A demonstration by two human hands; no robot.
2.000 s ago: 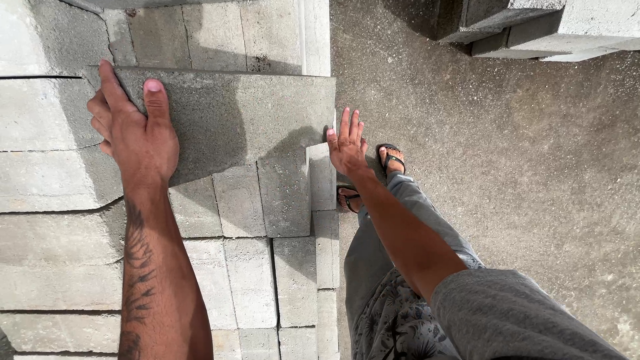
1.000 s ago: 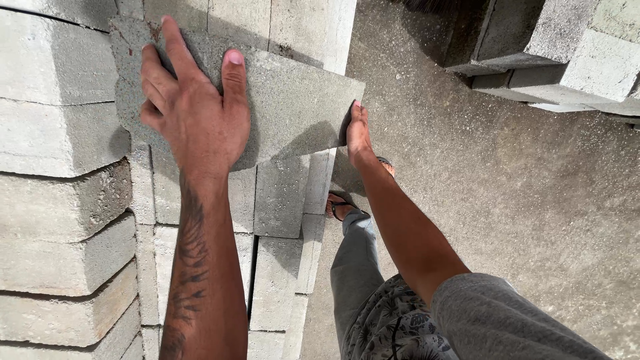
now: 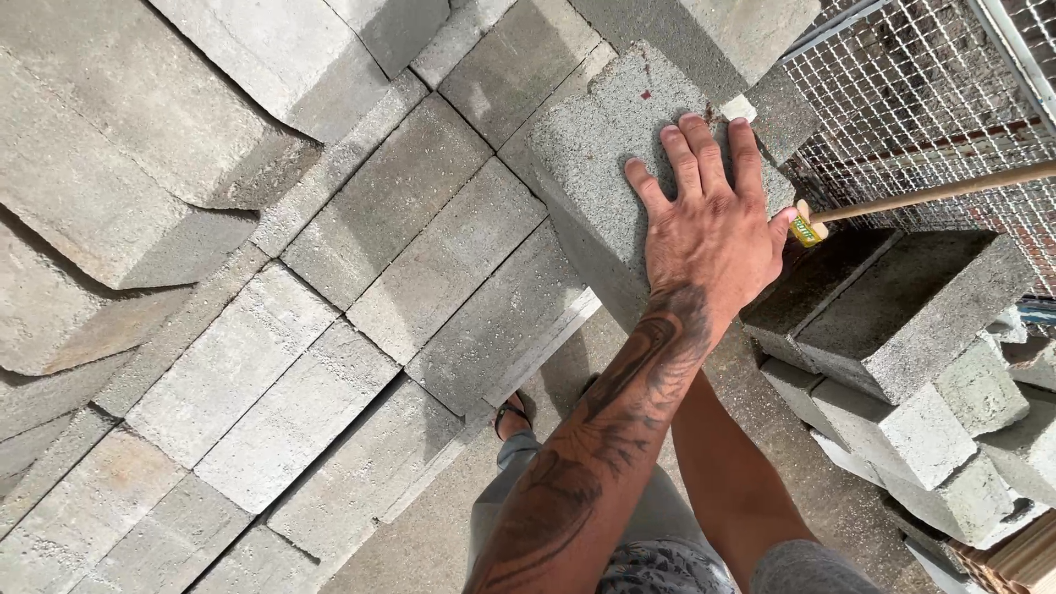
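My left hand point(image 3: 709, 202), at the end of a tattooed forearm, lies with fingers spread on the rough face of a grey concrete block point(image 3: 606, 124). Its thumb reaches the block's right edge. The block is tilted, and its long side shows below the rough face. My right forearm point(image 3: 726, 462) passes behind the left one; the right hand is hidden behind the block and left arm. Flat concrete blocks point(image 3: 470, 256) lie in rows to the left of the held block.
Larger stacked blocks point(image 3: 107, 124) rise at the far left. On the right are a hollow block point(image 3: 949, 305), more stacked blocks point(image 3: 940, 429), a wire mesh panel point(image 3: 907, 107) and a wooden handle point(image 3: 932, 194) with a labelled end. My sandalled foot point(image 3: 511, 417) stands beside the rows.
The block has turned from lying broadside to showing its rough face, with my left hand now on that face. My right hand has gone out of sight. The view has swung round strongly.
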